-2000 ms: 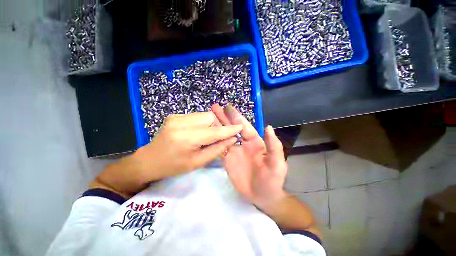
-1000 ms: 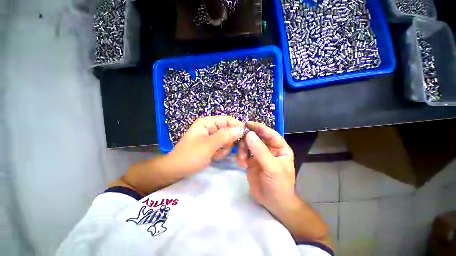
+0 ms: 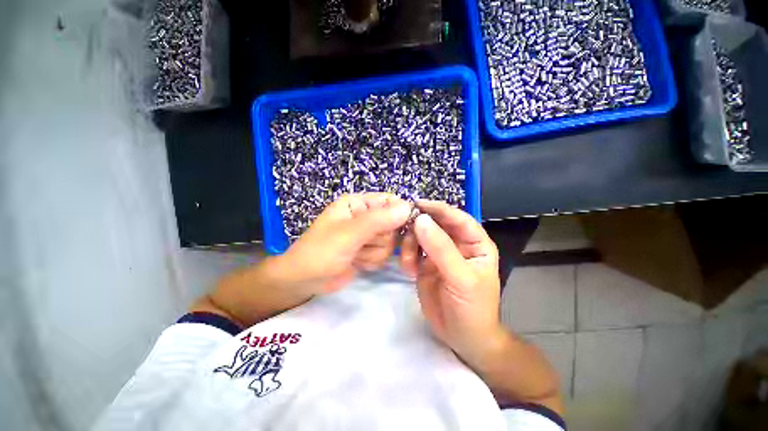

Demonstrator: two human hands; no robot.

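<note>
A blue parts tray [image 3: 370,82] full of small metal sleeves [image 3: 362,143] stands at the bench's front edge. My left hand [image 3: 349,240] and my right hand [image 3: 459,274] are bare and meet over the tray's near rim. The fingertips of both hands pinch a small metal sleeve [image 3: 411,217] between them. The fingers cover most of it, so I cannot tell if it is one part or more.
A second blue tray [image 3: 581,119] with brighter sleeves stands to the right. Clear parts boxes stand at the left [image 3: 215,59] and far right [image 3: 712,101]. A dark brown press base [image 3: 404,42] with loose parts is behind. A brown cardboard box [image 3: 648,252] is below the bench.
Two seconds ago my right palm was open with a small part on it and my left fingers reached to it. Now both hands pinch at the fingertips. The view has shifted slightly.
</note>
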